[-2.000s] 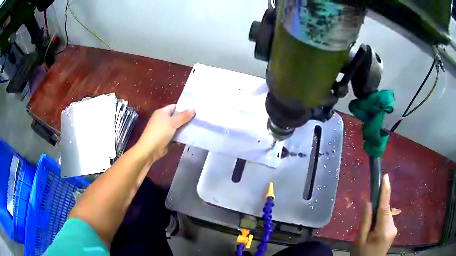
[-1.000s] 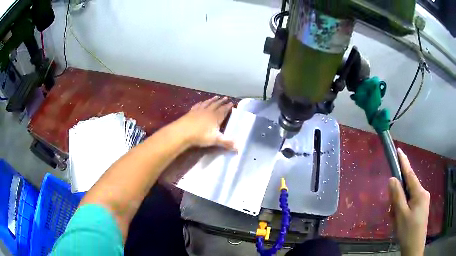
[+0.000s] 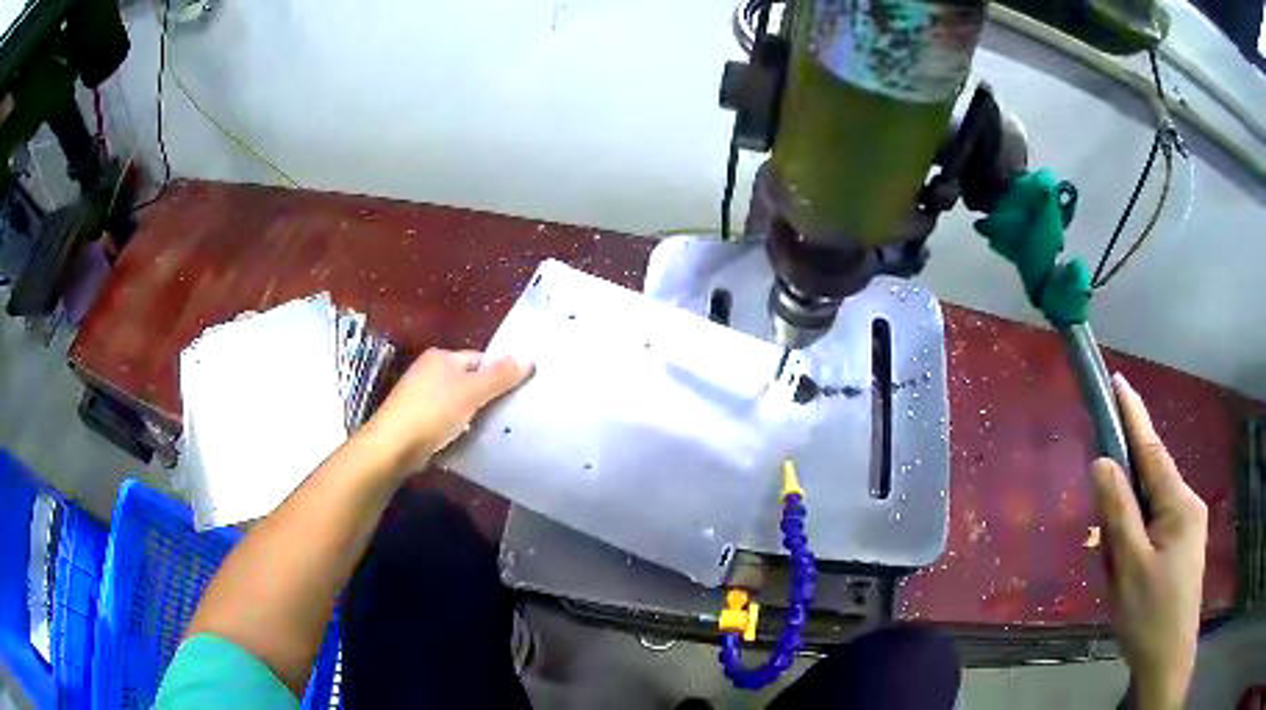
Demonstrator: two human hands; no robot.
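A sheet-metal plate [image 3: 611,416] with small holes lies tilted over the left part of the drill press table [image 3: 909,416]. My left hand [image 3: 451,395] grips its left edge, thumb on top. The drill chuck [image 3: 805,308] stands above the plate's right corner, with a thin bit below it; I cannot tell whether the bit touches the plate. My right hand [image 3: 1155,513] is closed around the grey feed handle [image 3: 1097,395], below the green cloth wrap [image 3: 1034,243].
A fanned stack of plates [image 3: 264,409] lies on the red-brown bench [image 3: 458,264] at left. A blue coolant hose [image 3: 796,555] with a yellow nozzle rises at the table's front edge. Blue crates [image 3: 146,576] stand at lower left. The green drill head [image 3: 861,139] hangs above the table.
Over the last second the plate has turned, and my left hand has moved from its top to its left edge, lower left. My right hand still holds the handle, slightly higher in view.
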